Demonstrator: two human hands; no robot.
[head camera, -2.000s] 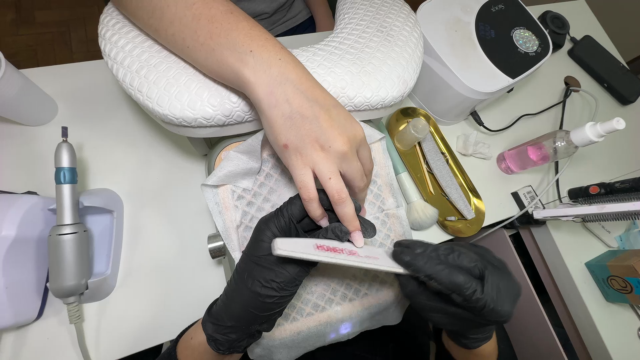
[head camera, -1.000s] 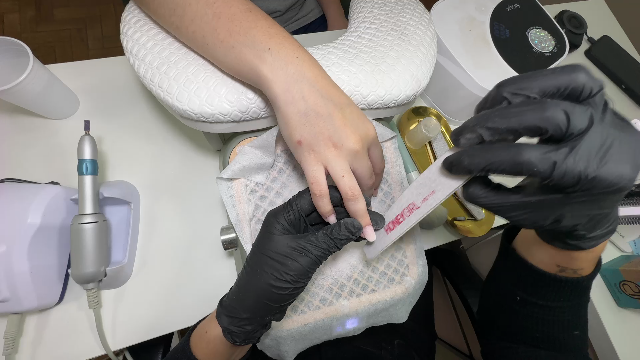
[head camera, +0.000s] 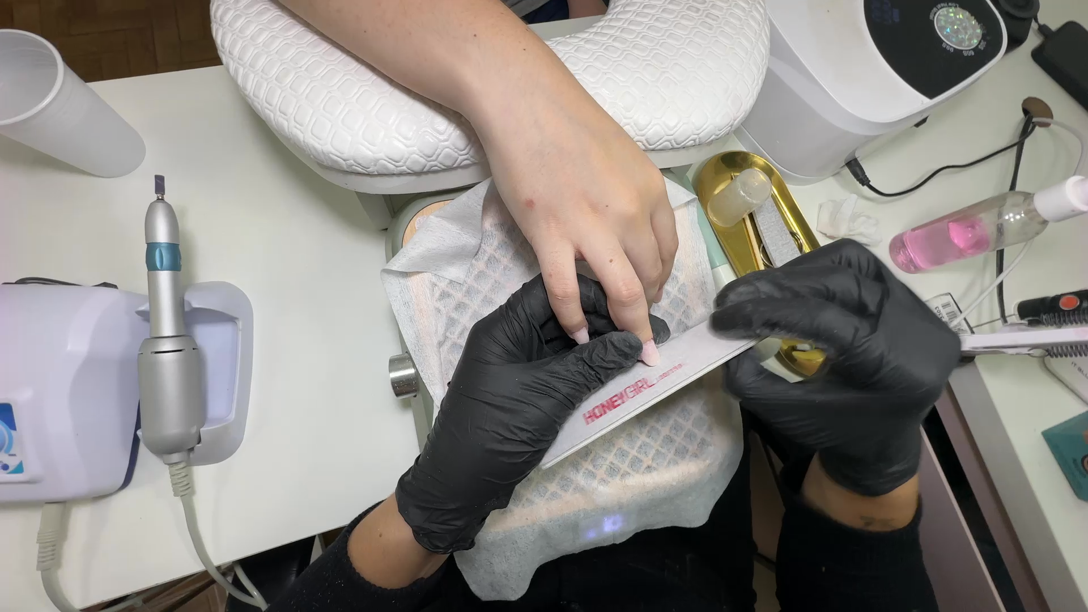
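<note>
My left hand, in a black glove, grips a finger of another person's hand, its thumb beside the pink nail. My right hand, also gloved in black, pinches the right end of a white nail file with red lettering. The file slants down to the left, its upper edge at the nail; whether they touch is hard to tell. The person's forearm rests over a white quilted armrest. Under the hands a thin cloth covers a grid-patterned unit, a faint blue light showing through.
A nail drill handpiece lies in its cradle at left, near a frosted plastic cup. To the right are a gold tray holding a small frosted jar, a white nail lamp, a pink-liquid spray bottle and cables.
Since one second ago, my right hand has come lower and the file lies at a flatter slant. My left hand still holds the person's finger.
</note>
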